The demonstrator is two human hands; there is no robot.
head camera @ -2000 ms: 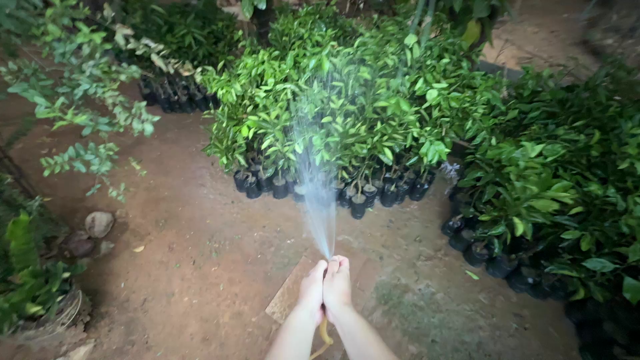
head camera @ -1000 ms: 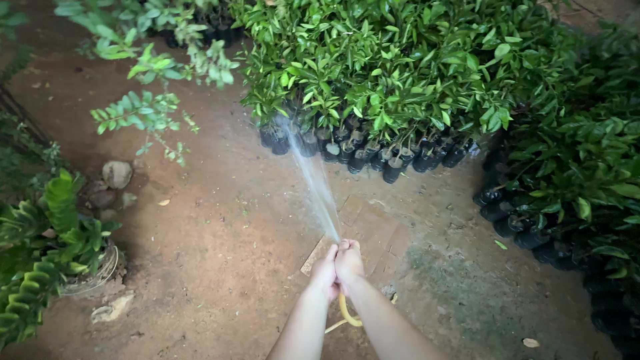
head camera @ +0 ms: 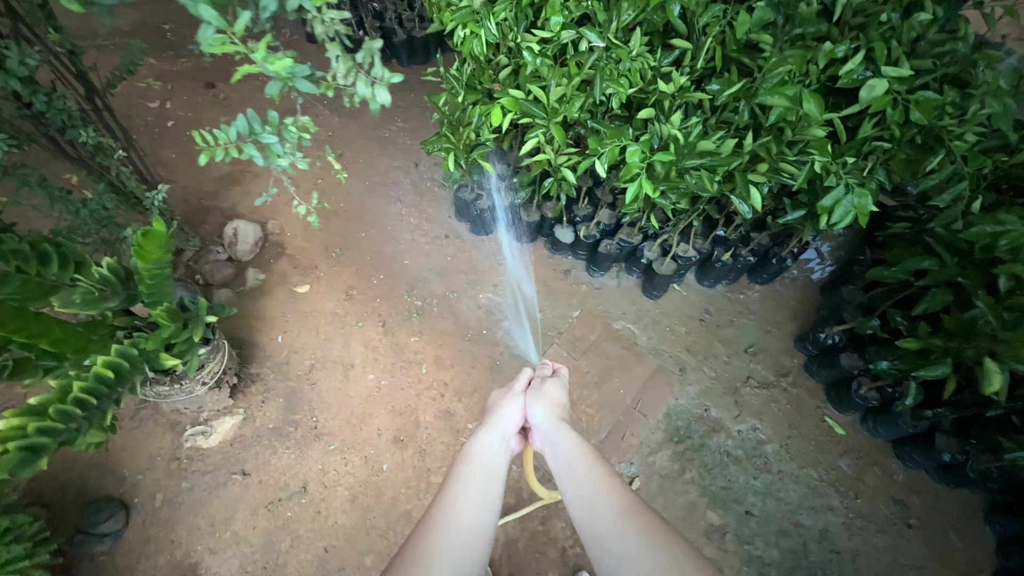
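Observation:
My left hand [head camera: 506, 406] and my right hand [head camera: 549, 400] are pressed together around the end of a yellow garden hose [head camera: 530, 472], which hangs below them between my forearms. The hose mouth is hidden by my fingers. A fanned jet of water [head camera: 516, 280] leaves my fingertips and reaches the left front edge of a block of leafy saplings [head camera: 640, 112]. Those saplings stand in black plastic grow bags [head camera: 658, 276] packed in rows, with soil showing in their tops.
More bagged saplings [head camera: 896, 416] line the right side. At left are a potted plant [head camera: 184, 376] with thick leaflets, stones [head camera: 242, 239] and a leafy branch [head camera: 272, 144] hanging over the bare ground. Flat paving bricks [head camera: 616, 376] lie beyond my hands.
The water jet pointed up over the foliage two seconds ago; it now falls lower, at the front left bags. Both hands have stayed on the hose. The view has tilted down.

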